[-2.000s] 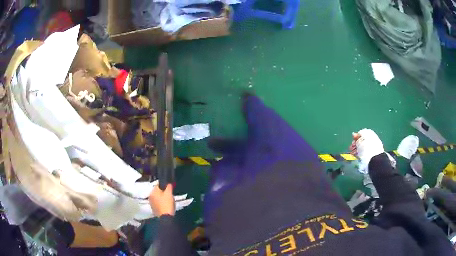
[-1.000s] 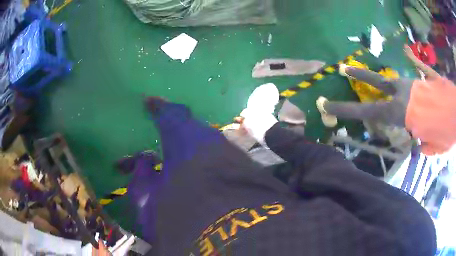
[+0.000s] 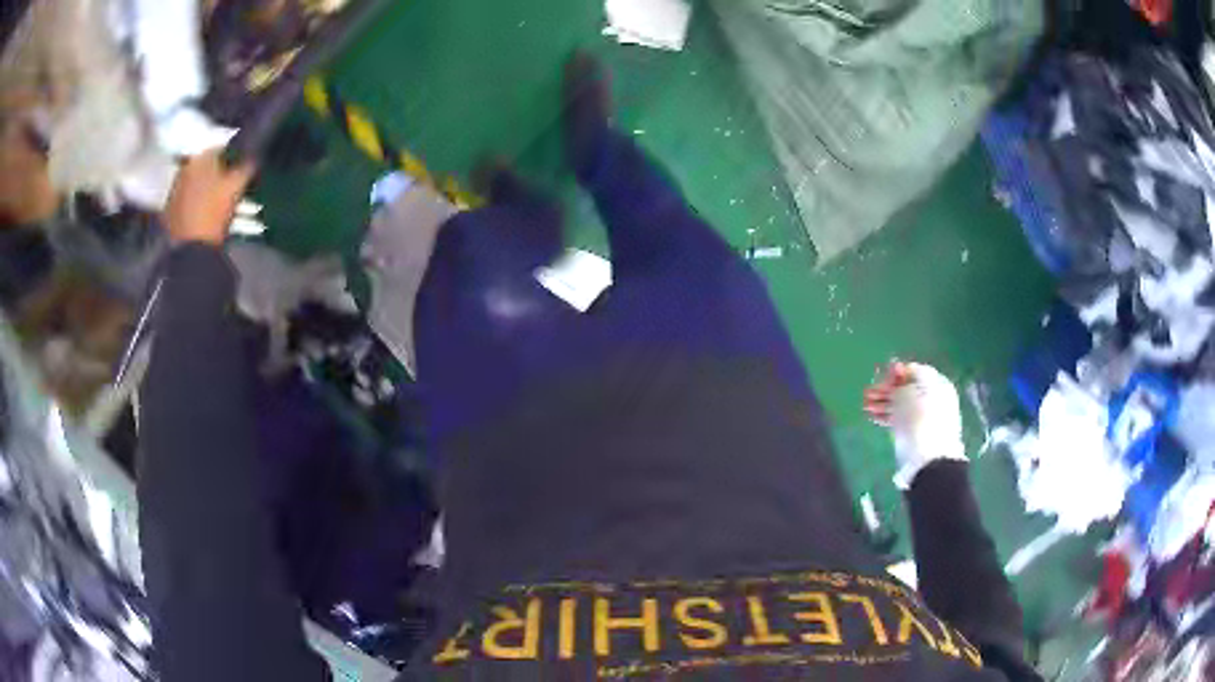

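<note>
The dark frame rail [image 3: 300, 87] of the scrap cart runs diagonally at the upper left. My left hand [image 3: 207, 200], bare, is closed at the rail's lower end. Blurred white and tan scrap [image 3: 87, 120] lies on the cart beside the rail, cut off by the picture's edge. My right hand [image 3: 922, 410] wears a white glove with reddish fingertips showing. It hangs over the green floor with its fingers curled and nothing visible in it.
A grey-green sack [image 3: 886, 107] slumps on the floor at the upper right. Heaped grey, white and blue scraps [image 3: 1133, 267] line the right side. Striped tape [image 3: 367, 133] and a grey offcut [image 3: 404, 267] lie near my legs. White pieces lie on the floor.
The view has turned; the other person's hand and the blue stool have left it. The sack has come nearer, and my left hand on the rail shows fully again at the upper left.
</note>
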